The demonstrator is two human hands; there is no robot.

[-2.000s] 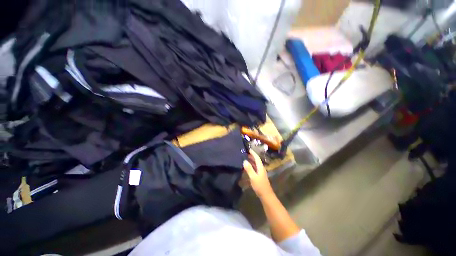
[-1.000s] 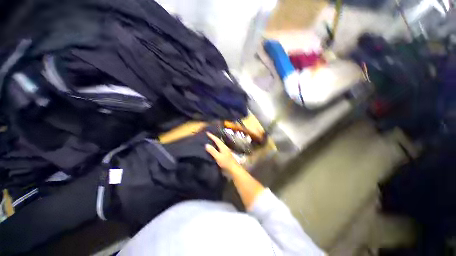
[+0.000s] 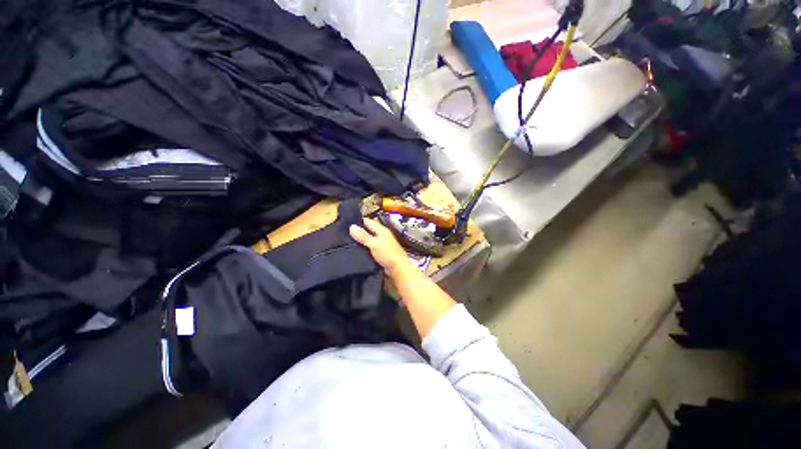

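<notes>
A black garment (image 3: 290, 307) with white-edged piping and a small white label lies on the board nearest me. My right hand (image 3: 378, 244) rests on the garment's right end, thumb and fingers apart; whether it pinches the cloth is hard to see. The steam iron (image 3: 417, 224), with an orange-brown handle over a silvery body, sits at the right end of the board, just beyond my fingers and not held. A yellow hose with black cord (image 3: 502, 158) runs up from it. My left hand is not in view.
A large heap of dark garments (image 3: 220, 88) lies behind the board. On the metal table (image 3: 474, 149) to the right are a white padded form (image 3: 571, 105), a blue roll (image 3: 483, 57), a red cloth (image 3: 536, 60) and a wire loop (image 3: 457, 106). Dark clothes (image 3: 746, 298) fill the far right.
My right hand has moved away from the iron's near side onto the garment's right end. The whole view has shifted, so things appear further left. The iron remains at the board end.
</notes>
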